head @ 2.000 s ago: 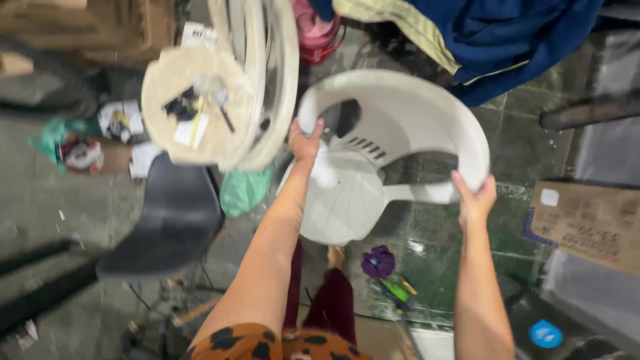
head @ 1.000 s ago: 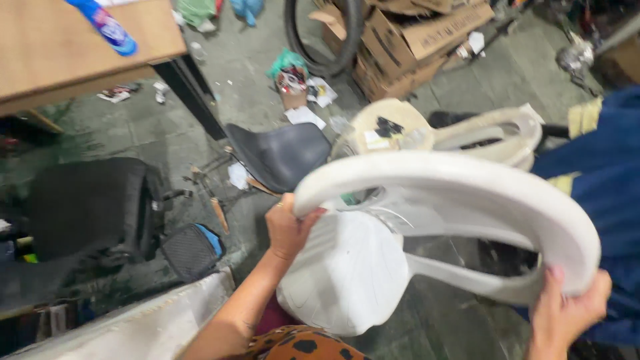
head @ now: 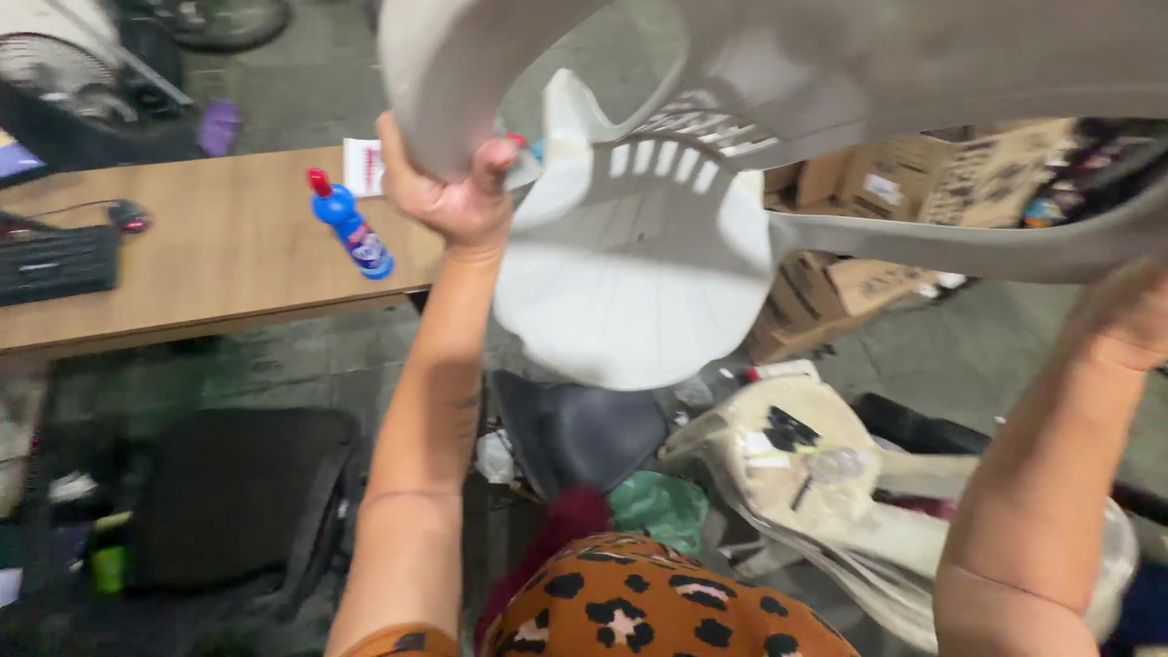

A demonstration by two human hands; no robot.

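Note:
A white plastic armchair (head: 639, 274) is held up in front of me, its round seat in the middle of the view and its curved back and arms across the top. My left hand (head: 452, 187) grips one arm of the chair, with the thumb and fingers around its edge. At the right edge, my right hand (head: 1131, 310) is on the other armrest; its fingers are partly cut off by the frame and hidden by the chair.
A wooden desk (head: 219, 255) at left bears a blue bottle with a red cap (head: 351, 224) and a keyboard (head: 59, 265). Below are a black office chair (head: 242, 497), a dark seat (head: 584, 433) and a cream plastic chair (head: 812, 456) with items on it. Cardboard boxes (head: 876, 192) lie behind.
The white chair has been raised and now fills the top of the view, both hands still on it. The view has turned toward the desk.

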